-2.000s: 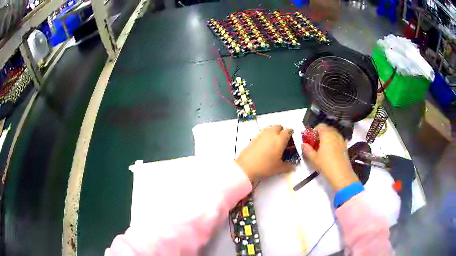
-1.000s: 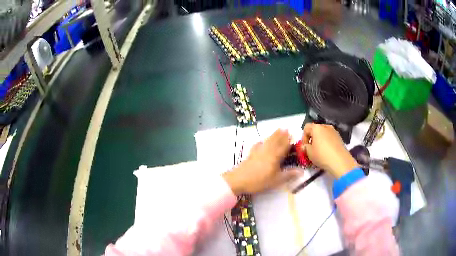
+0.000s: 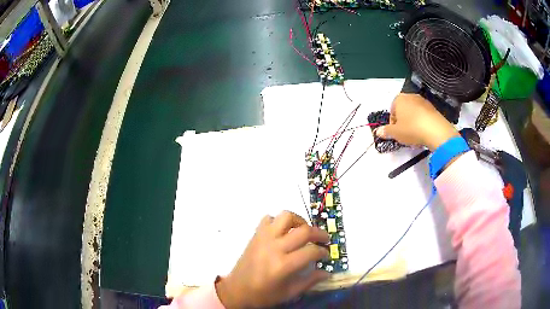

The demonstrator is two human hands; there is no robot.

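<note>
A circuit board strip (image 3: 331, 223) lies component side up on white paper, with red and black lead wires rising from its far end. My left hand (image 3: 265, 259) is at the strip's near left edge, fingers bent over it; what the fingertips hold is hidden. My right hand (image 3: 422, 124) has thumb and fingers closed at the dark bundle of black lead wires (image 3: 387, 143). A thin red wire ends by its fingertips. A second small board (image 3: 327, 59) lies beyond the paper with red and black wires.
A round black fan (image 3: 446, 57) stands at the far right, with a metal coil spring (image 3: 487, 112) near it. A dark slim tool (image 3: 409, 164) lies below the bundle. A soldering gun (image 3: 512, 181) lies behind my right sleeve. Finished boards (image 3: 362, 5) are at the far edge.
My hands have moved apart: the left has come down to the near end of the board strip, the right stays at the bundle. The red wires between them no longer show as a bunch. The view has shifted.
</note>
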